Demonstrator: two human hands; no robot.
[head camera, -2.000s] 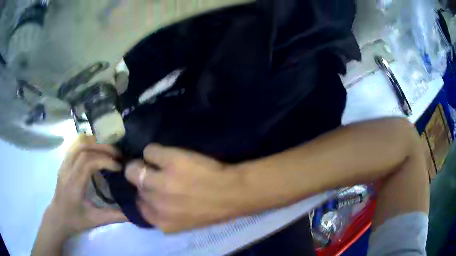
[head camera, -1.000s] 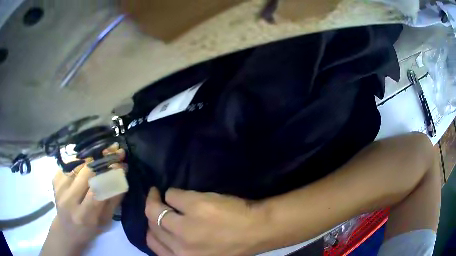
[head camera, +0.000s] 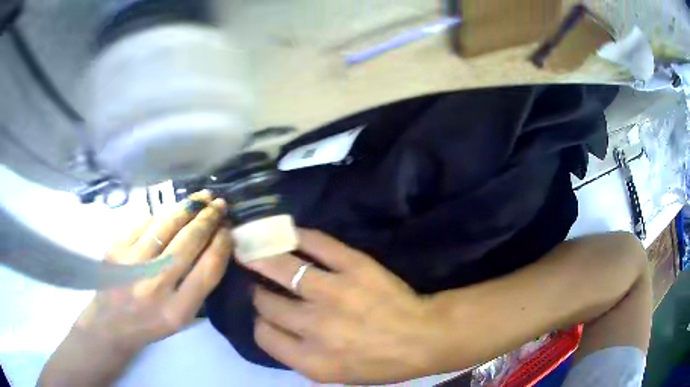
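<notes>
The black garment (head camera: 454, 189) lies in the middle, under the machine head. A white label (head camera: 321, 150) lies on it near the machine. My left hand (head camera: 170, 272) has its fingertips together at the presser foot area, left of the cream block (head camera: 265, 238); whether cloth is between them is hidden. My right hand (head camera: 340, 314), with a ring, lies on the garment just right of and below the block. Its fingers are bent on the cloth and press or gather it. The needle is hidden behind machine parts.
The cream machine head (head camera: 363, 83) spans the top, with a large blurred white dial (head camera: 166, 106) close to the camera. A dark thin tool (head camera: 629, 195) lies on the table at right, beside clear plastic. A red basket (head camera: 548, 359) is below the table edge.
The view has shifted, bringing the white dial into sight. My right hand has come closer to the cream block and my left hand. My left fingers now lie flatter, left of the block.
</notes>
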